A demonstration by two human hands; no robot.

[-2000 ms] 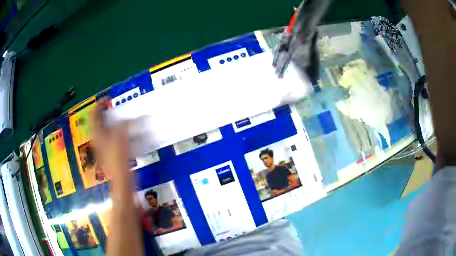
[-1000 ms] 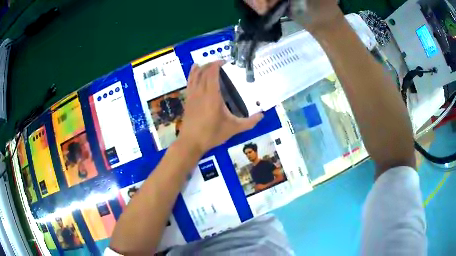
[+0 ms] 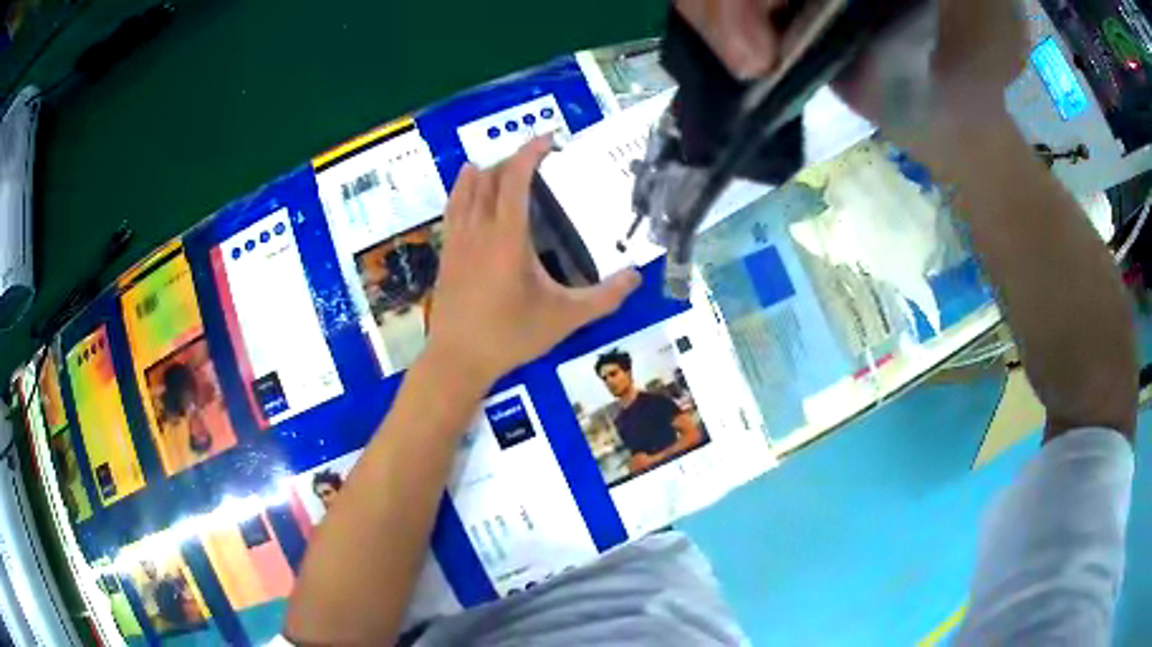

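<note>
A long white plastic housing lies across the printed mat, with its dark end towards the left. My left hand grips this end, fingers on the far side and thumb on the near side. My right hand, blurred and partly cut off by the top edge, holds a black power screwdriver. The screwdriver's metal nose is tilted over the housing's near edge, close to its left end. Whether the tip touches the housing cannot be told. The screwdriver and right hand hide much of the housing.
The blue printed mat covers the bench under clear film. A crumpled whitish cloth lies at its right end. A screw feeder with a blue display stands at the top right. A dark green belt runs behind the bench.
The housing first lay further left, then right under both hands. Since the last earlier frame, my right hand has moved right and the screwdriver nose nearer to me. My left hand still holds the dark end.
</note>
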